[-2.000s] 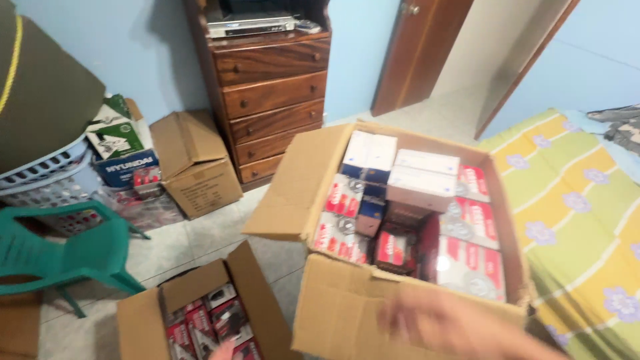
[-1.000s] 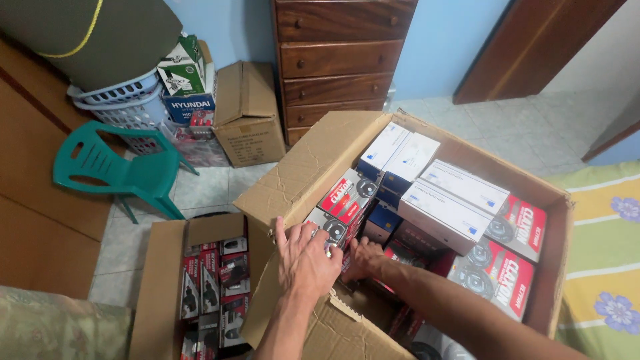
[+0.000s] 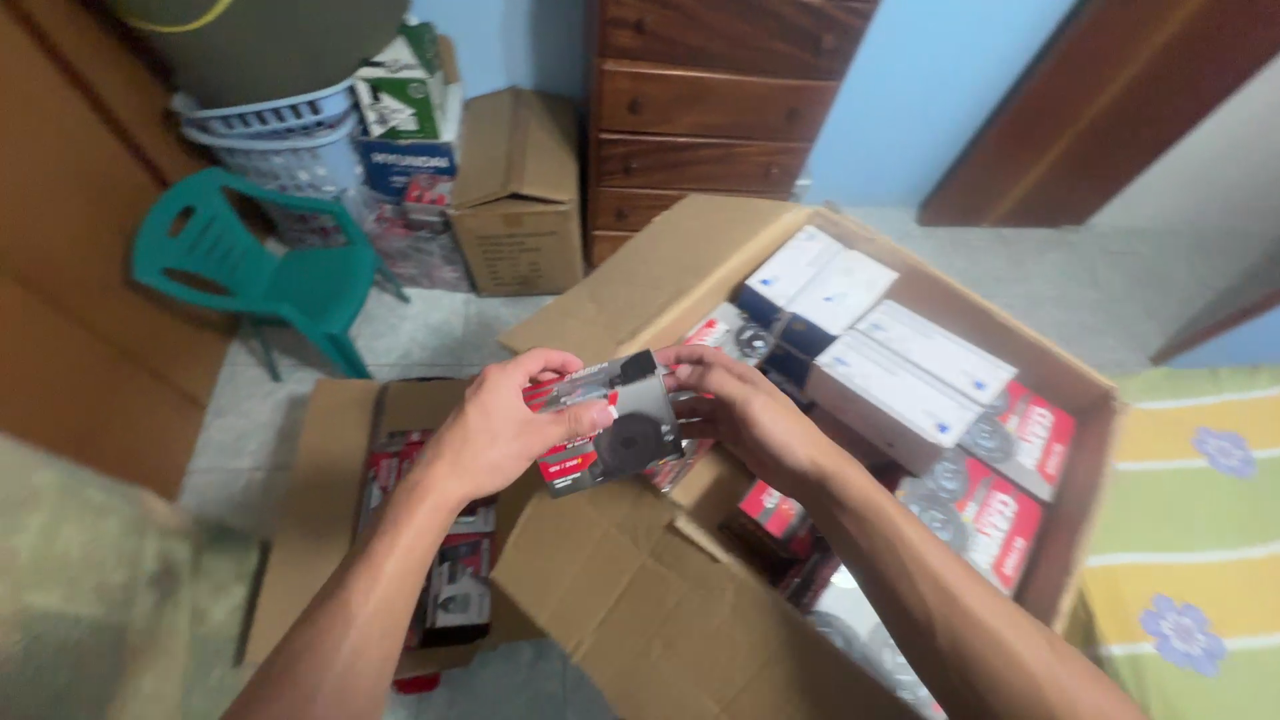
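A small red, grey and black product box (image 3: 628,440) is between my hands, over the near-left flap of a large open cardboard box (image 3: 640,600). My left hand (image 3: 510,425) grips its left side, thumb across the printed face. The fingers of my right hand (image 3: 735,400) are at its right edge; some are hidden behind it. In the large box lie white and blue boxes (image 3: 895,385) and red and grey horn boxes (image 3: 1000,520). Below my left forearm, a second open carton (image 3: 320,520) holds several red and black product boxes (image 3: 460,590).
A green plastic chair (image 3: 300,285) stands at the left, near blue laundry baskets (image 3: 290,150) and a closed cardboard box (image 3: 520,200). Behind the large box is a wooden chest of drawers (image 3: 710,110). A bed with a flowered cover (image 3: 1190,520) borders the right.
Both hands were down in the large box one second ago; they have come up and left with a small product box. The view has shifted.
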